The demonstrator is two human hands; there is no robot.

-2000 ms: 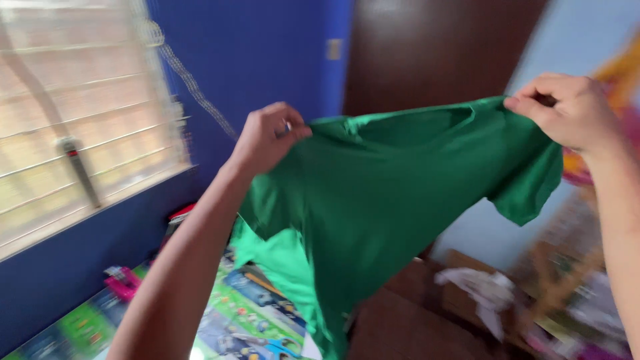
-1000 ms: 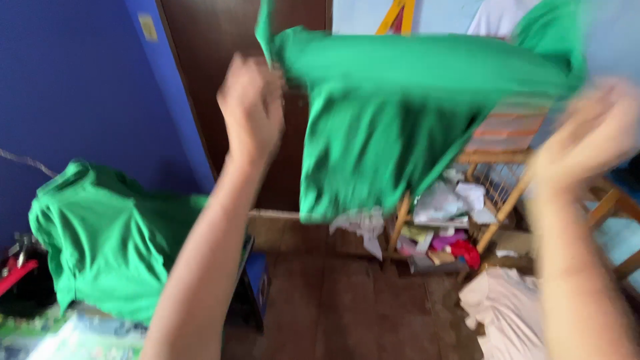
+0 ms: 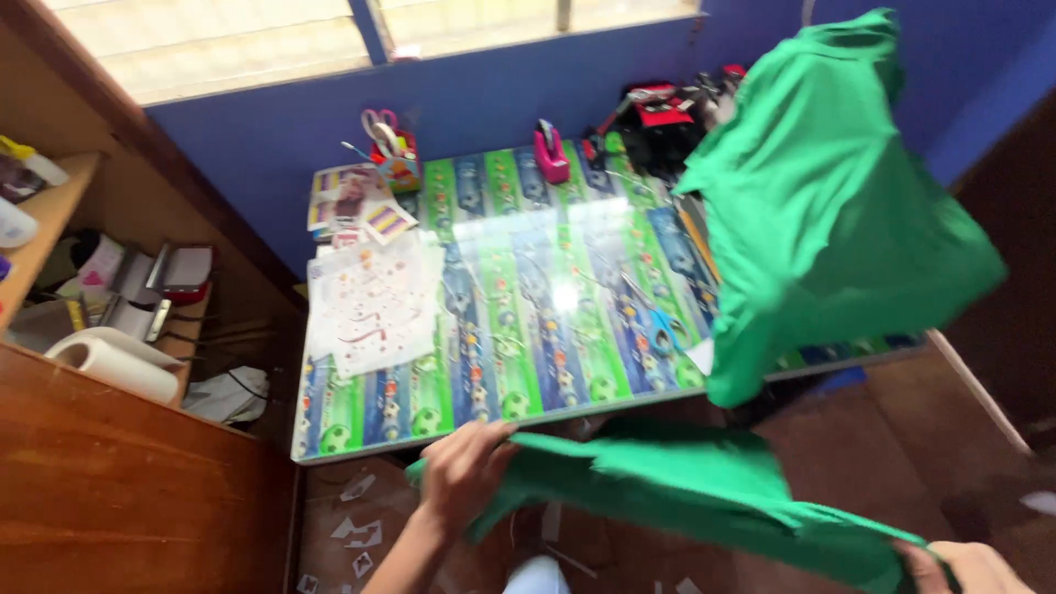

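Note:
A green cloth garment (image 3: 660, 487), seemingly a T-shirt, is stretched between my two hands below the table's front edge. My left hand (image 3: 470, 466) grips its left end, and my right hand (image 3: 957, 565) grips the other end at the bottom right. The held cloth is slightly blurred and partly folded over. Another green garment (image 3: 833, 190) is draped at the table's right side, its lower part hanging over the front edge. Blue-handled scissors (image 3: 660, 326) lie on the table (image 3: 528, 280), left of that garment.
Printed paper sheets (image 3: 375, 305), a pen holder (image 3: 396, 161) and a pink tape dispenser (image 3: 551, 153) are on the table. Black and red items (image 3: 660, 120) sit at its back right. A wooden shelf unit (image 3: 124, 462) stands at left. Paper scraps (image 3: 363, 532) litter the floor.
The view has swung left and down to the table. The green garment in my hands, raised before, is now low in front of the table. Both hands still hold it.

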